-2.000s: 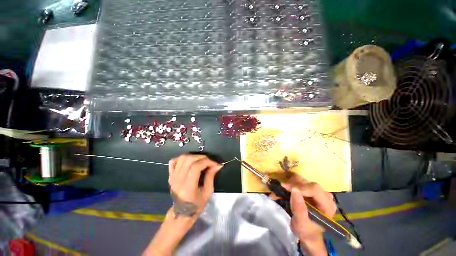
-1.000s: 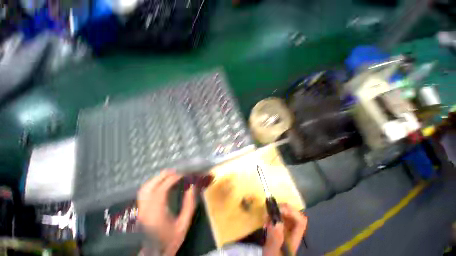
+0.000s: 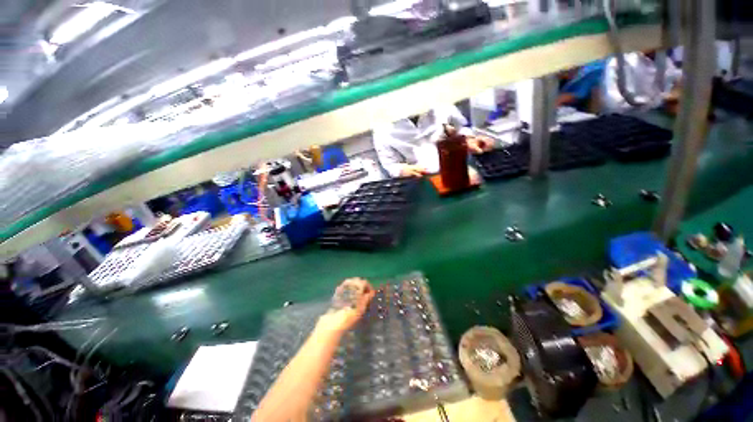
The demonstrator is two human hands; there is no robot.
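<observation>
The large clear blister tray (image 3: 281,342) lies on the green bench with small shiny pieces in its pockets. My left hand (image 3: 353,298) is stretched out over the tray's far part, with its fingers bent down. Whether it holds anything cannot be told. My right hand is out of the picture. A thin dark tip (image 3: 442,410), likely the soldering iron's, shows at the bottom edge over the pale wooden board (image 3: 471,411).
A tan cardboard cup (image 3: 489,361) with silvery parts stands right of the tray, beside the black fan (image 3: 549,354). A cream device (image 3: 665,330) is further right. Black trays (image 3: 371,216) and a person's hand (image 3: 481,144) are across the bench. A shelf post (image 3: 689,124) rises at right.
The view has swung up from the board to across the bench. My left hand has gone from the near parts heaps to the tray's far part. My right hand has left the picture.
</observation>
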